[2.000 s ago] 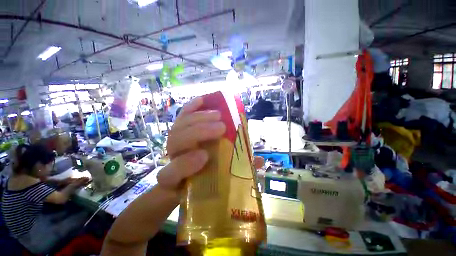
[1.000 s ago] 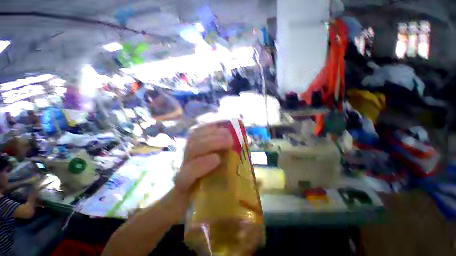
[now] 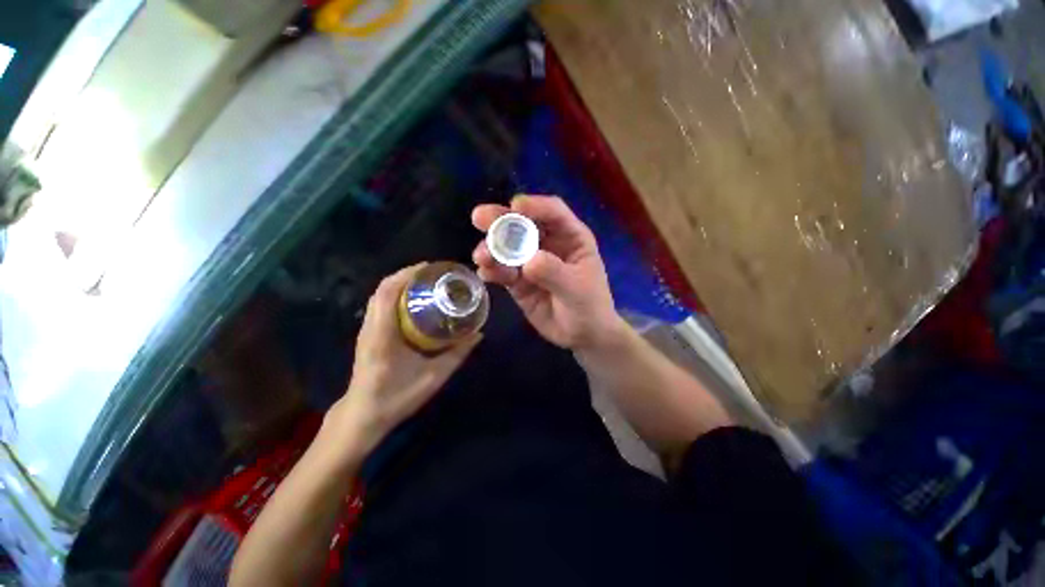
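Note:
A drink bottle (image 3: 445, 307) with gold-brown contents is seen from above, its clear neck uncapped and pointing up at the camera. My left hand (image 3: 390, 350) is wrapped around the bottle's body from the left and below. A white bottle cap (image 3: 512, 240) shows its round hollow side to the camera. My right hand (image 3: 562, 273) holds the cap between thumb and fingers, just right of and above the bottle neck, apart from it.
The white machine table (image 3: 264, 126) with its green front edge (image 3: 246, 255) curves along the left. Orange-yellow handles (image 3: 361, 16) lie at its top. A plastic-covered brown wooden board (image 3: 779, 184) is at right. A red basket (image 3: 269, 487) is at lower left. Blue material lies at lower right.
The view has swung down from the workshop to my lap. The bottle has moved from in front of the face to lower down. My right hand has come into view with the cap.

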